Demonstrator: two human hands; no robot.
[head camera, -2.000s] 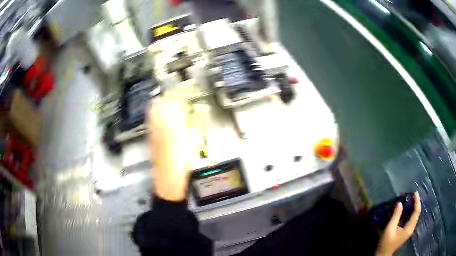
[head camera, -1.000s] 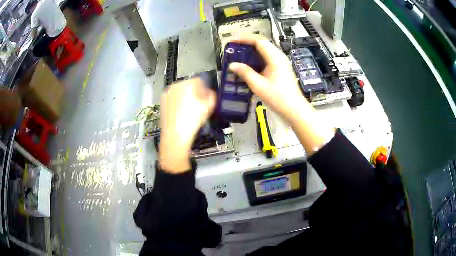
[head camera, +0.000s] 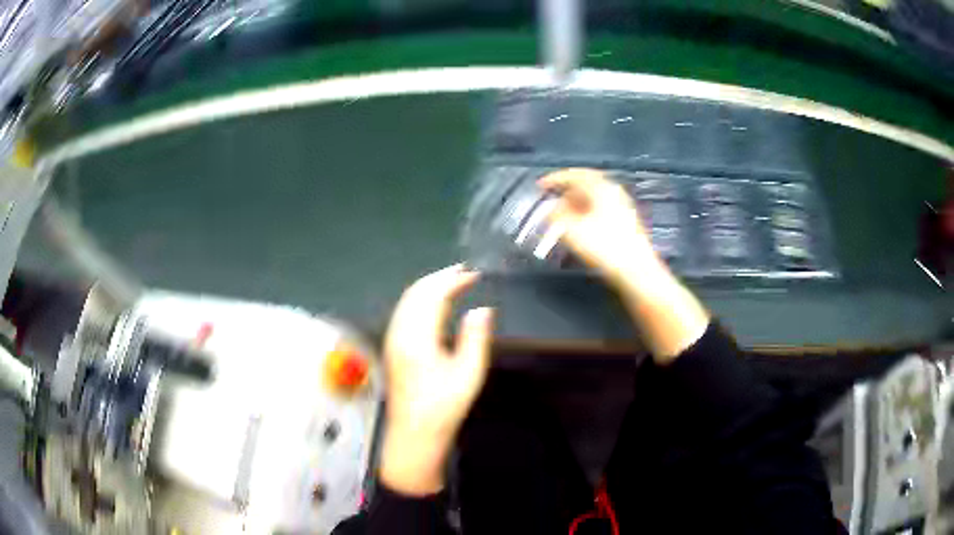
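A clear blister tray (head camera: 732, 271) lies on the dark green bench mat, with several phone housings (head camera: 722, 222) in its near row. My right hand (head camera: 607, 225) is over the tray's left part, its fingers on a blurred phone housing (head camera: 531, 222) with pale rectangles. Whether that housing is in a pocket or just above it is unclear. My left hand (head camera: 431, 366) is at the mat's front edge, left of the tray, thumb and fingers apart, holding nothing.
The white assembly machine (head camera: 204, 434) stands at the lower left, with its red emergency stop (head camera: 349, 369) beside my left hand. A green conveyor belt (head camera: 398, 47) with white edging runs behind the mat. Another pale machine part (head camera: 902, 449) is at the lower right.
The view has turned right from the machine to the bench. Both hands have left the fixtures. My left hand is now open, and my right hand is at the tray with a housing.
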